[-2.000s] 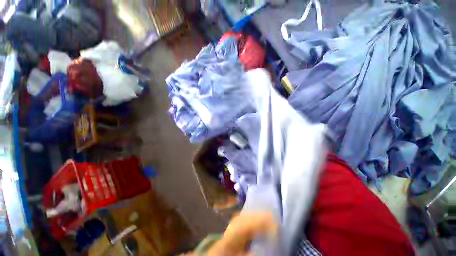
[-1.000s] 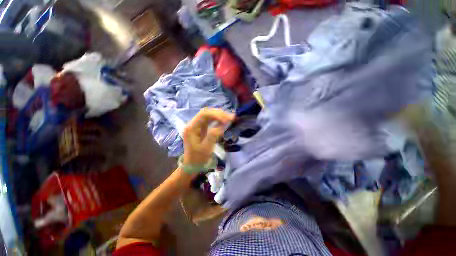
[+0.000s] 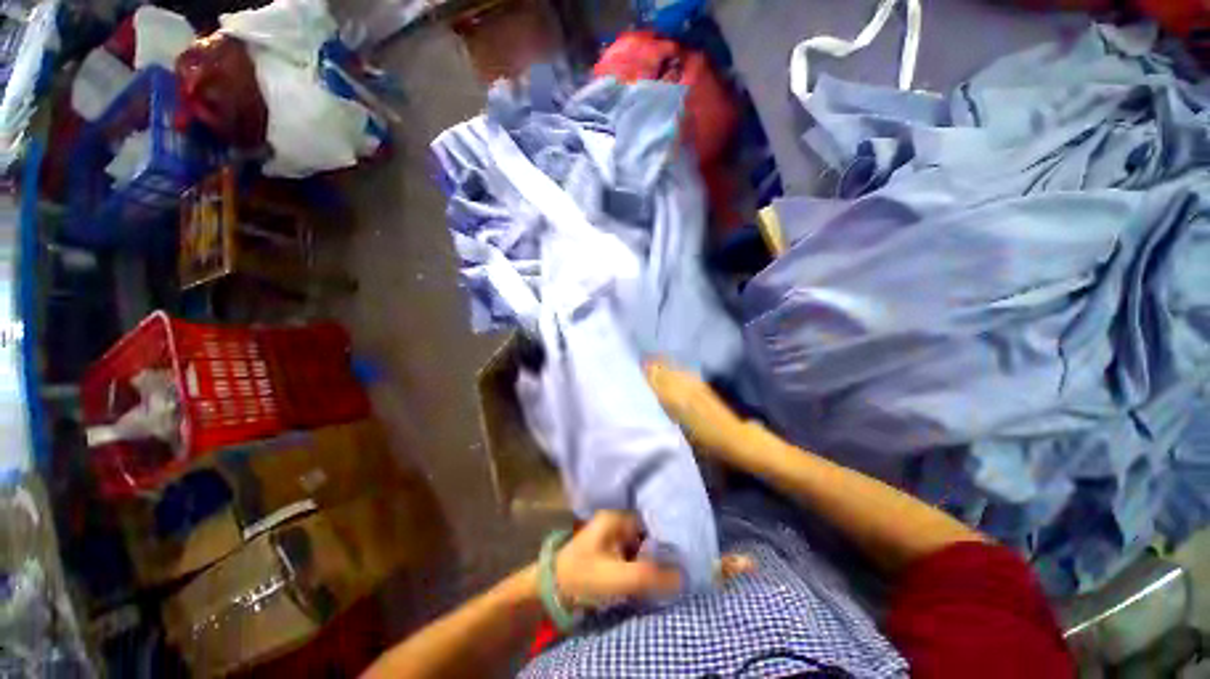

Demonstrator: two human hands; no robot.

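A long light blue garment piece (image 3: pixel 617 398) runs from the blue bundle to my lap. My left hand (image 3: pixel 617 564), with a pale green bangle at the wrist, is closed on its near end. My right hand (image 3: pixel 683 395) lies at the right side of the piece, higher up; its fingertips are partly hidden by cloth, so its grip cannot be told. The bundle of blue cut parts (image 3: pixel 511 199) stands beyond, strips hanging out. A large heap of blue garment pieces (image 3: pixel 982 292) covers the table at the right.
A white cord loop (image 3: pixel 849 51) lies on the table (image 3: pixel 770 80). A red bag (image 3: pixel 677 93) sits behind the bundle. An open cardboard box (image 3: pixel 511 438) is below it. At left are a red crate (image 3: pixel 266 382) on cartons (image 3: pixel 292 557), a blue basket (image 3: pixel 153 146) and white bags (image 3: pixel 312 100).
My left hand has moved down to my lap and closed on cloth. My right hand has moved left from the heap to the piece. A blue piece now stretches from bundle to lap.
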